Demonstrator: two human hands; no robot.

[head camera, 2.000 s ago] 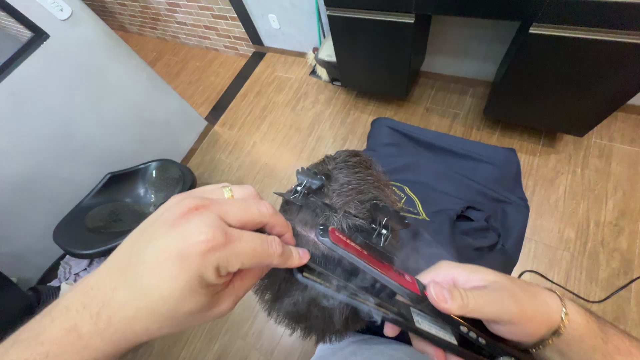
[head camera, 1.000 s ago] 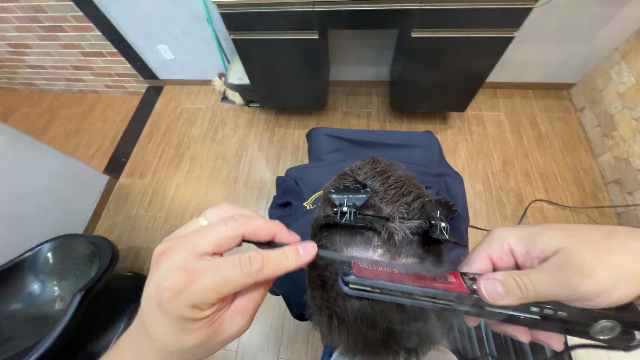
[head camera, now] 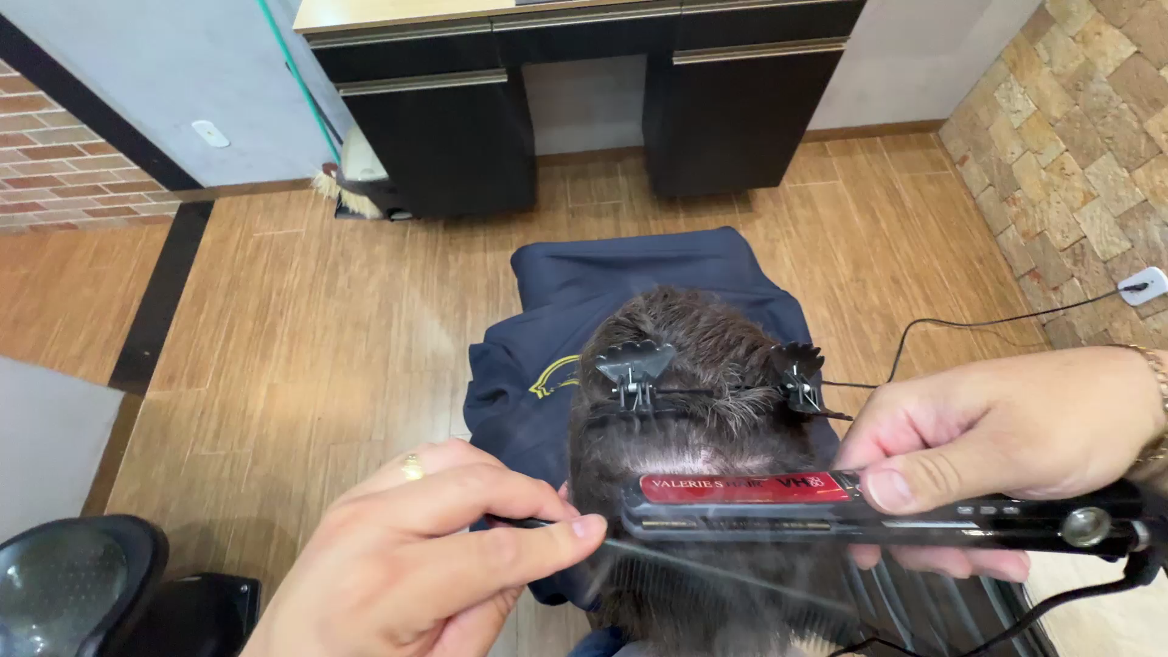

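Note:
A flat iron point(head camera: 776, 511), black with a red plate, is gripped in my right hand point(head camera: 995, 438), its jaws lying across the dark hair at the back of a seated person's head point(head camera: 684, 319). Between the thumb and fingers of my left hand point(head camera: 438, 538) is a dark fine-tooth comb point(head camera: 721, 575), its teeth in the hair just below the iron. Two black hair clips hold hair higher up, one point(head camera: 636, 370) at centre-left and one point(head camera: 800, 376) on the right. Faint vapour hangs around the iron. The person wears a navy cape point(head camera: 639, 260) with a yellow emblem.
A black cabinet point(head camera: 438, 146) stands against the far wall, a broom point(head camera: 342, 192) at its left. A black wash basin point(head camera: 119, 547) is at lower left. The iron's cord point(head camera: 1058, 602) hangs at lower right; another stretch of cord point(head camera: 976, 321) runs to a wall outlet point(head camera: 1142, 286).
The view has swung round to face the cabinet. The comb, mostly hidden one second ago, now shows angled below the flat iron. Both hands keep their holds.

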